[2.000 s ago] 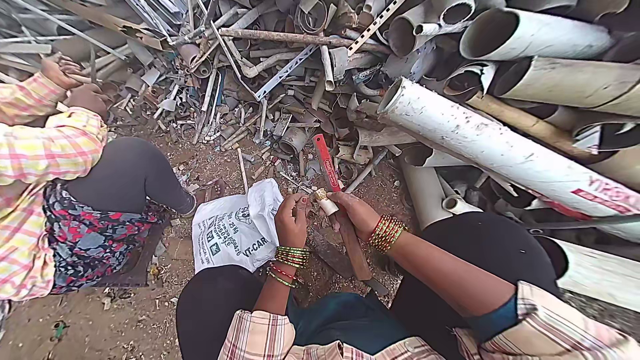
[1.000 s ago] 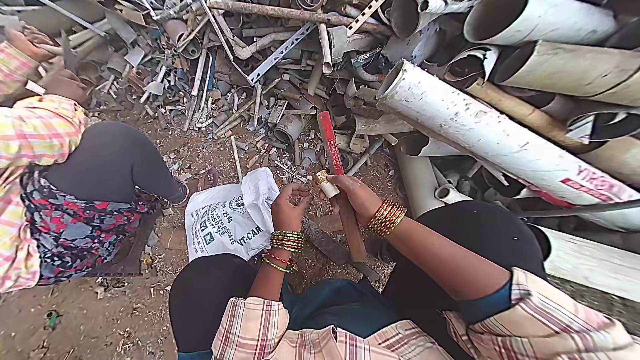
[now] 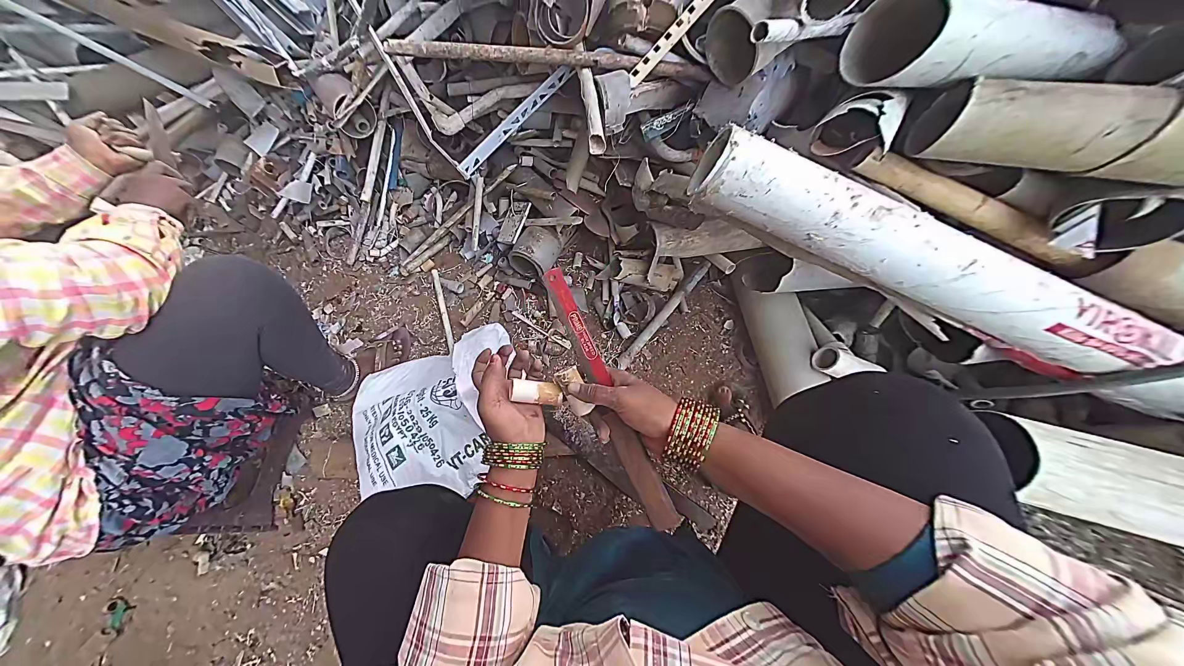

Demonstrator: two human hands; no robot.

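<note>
My left hand (image 3: 509, 398) is palm up, with a short white and tan pipe piece (image 3: 536, 392) lying across its fingers. My right hand (image 3: 634, 402) pinches a small tan fitting (image 3: 575, 389) between thumb and fingers, close beside that piece. Under the right hand passes a long flat tool with a red upper part (image 3: 577, 324) and a brown lower part (image 3: 646, 476); whether the hand grips it too is unclear. Behind my left hand lies a white woven sack (image 3: 416, 430) bearing print.
Scrap plastic pipes and offcuts (image 3: 518, 222) are heaped ahead. A large white pipe (image 3: 888, 240) slopes down at the right, near my knee. Another person in a checked shirt (image 3: 83, 296) sits at the left, hands near the heap.
My left hand has turned palm up and its fingers have spread. The white and tan piece now lies on it, apart from the fitting at my right fingers.
</note>
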